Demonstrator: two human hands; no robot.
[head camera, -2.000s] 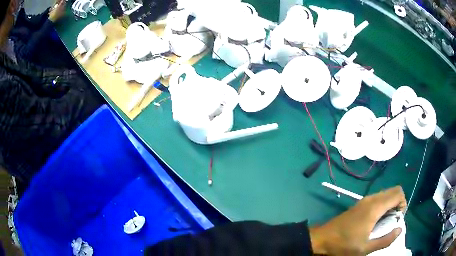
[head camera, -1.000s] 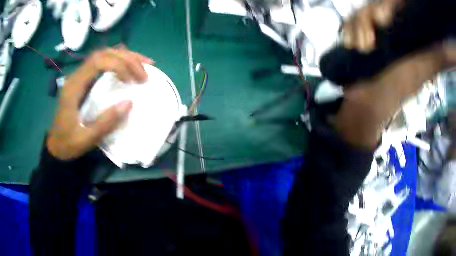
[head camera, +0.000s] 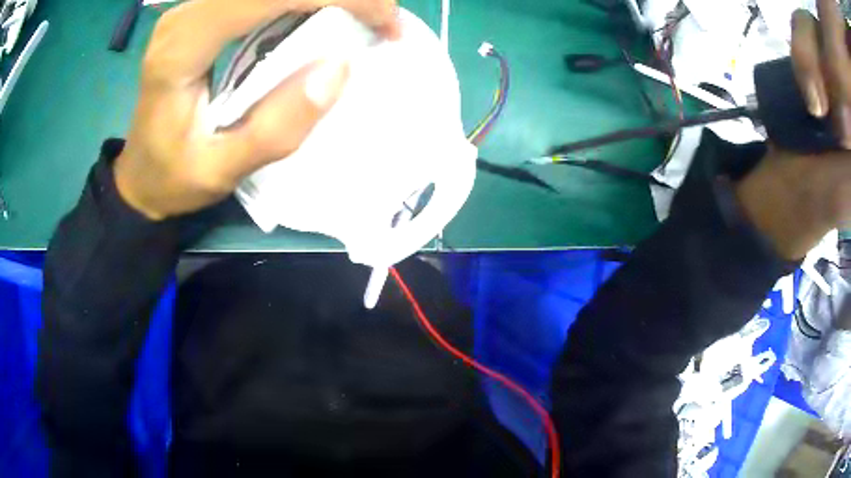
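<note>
My left hand (head camera: 233, 121) holds a glossy white camera housing (head camera: 401, 121) above the green bench near its front edge. The fingers lie over the top and the thumb is on its side. A hole shows low on the housing, and a short white rod points down from it. Thin coloured lead wires (head camera: 504, 89) with a small white plug stick out at its right. My right hand (head camera: 816, 93), cut off by the right edge, grips a black electric screwdriver (head camera: 793, 103). Its long thin bit points left, its tip apart from the housing.
White parts and wires crowd the bench (head camera: 578, 210) at the upper right. A blue bin with white parts (head camera: 732, 383) is at the lower right. More blue plastic shows below the bench edge. A red cable (head camera: 467, 359) runs down from beneath the housing. Dark plugs lie at the back.
The housing in my left hand is now larger in view and turned, with its hole showing. The screwdriver has turned so its bit shows pointing left. The view has moved to the right-hand bench since the oldest frame.
</note>
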